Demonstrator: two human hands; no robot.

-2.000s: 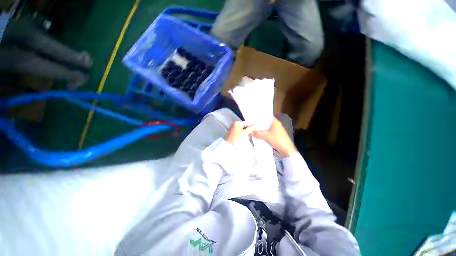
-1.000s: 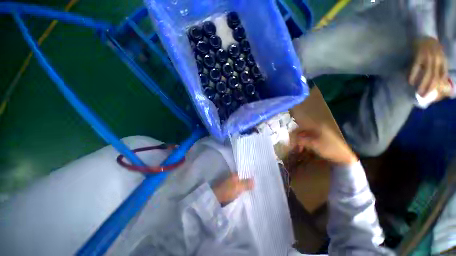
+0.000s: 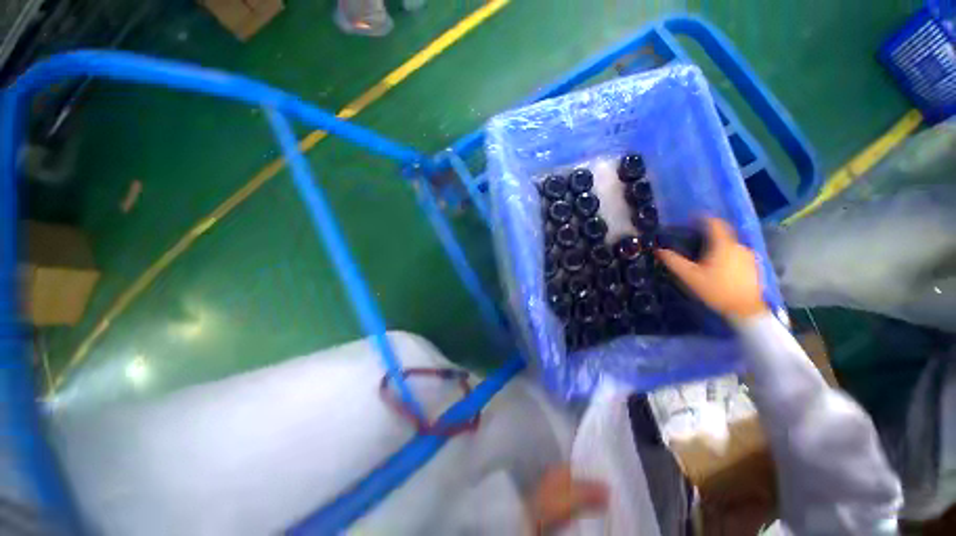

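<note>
The blue crate (image 3: 505, 225) with a shiny liner holds rows of glossy black parts (image 3: 576, 258); a pale layer pad (image 3: 612, 199) shows between them. My right hand (image 3: 723, 274) reaches into the crate's right side, with thumb and fingers around a blurred dark part (image 3: 683, 241). My left hand (image 3: 566, 498) is low in the picture and blurred, its thumb over the edge of the white foam sheet (image 3: 613, 461) on my lap. White wrapped parts (image 3: 702, 406) lie in the carton (image 3: 734, 461) just below the crate, partly hidden by my right sleeve.
The blue trolley frame (image 3: 325, 225) curves across the left, with a red ring (image 3: 402, 404) around its tube. A large white foam mass (image 3: 241, 429) lies at lower left. A second blue crate (image 3: 922, 63) is at upper right. Cartons (image 3: 63, 274) stand on the floor. A coworker's grey-clad leg (image 3: 870, 251) is at right.
The view has swung towards the crate and trolley. My right hand has moved from the wrapped parts at the carton up into the crate and closed around a black part. My left hand stays by the foam.
</note>
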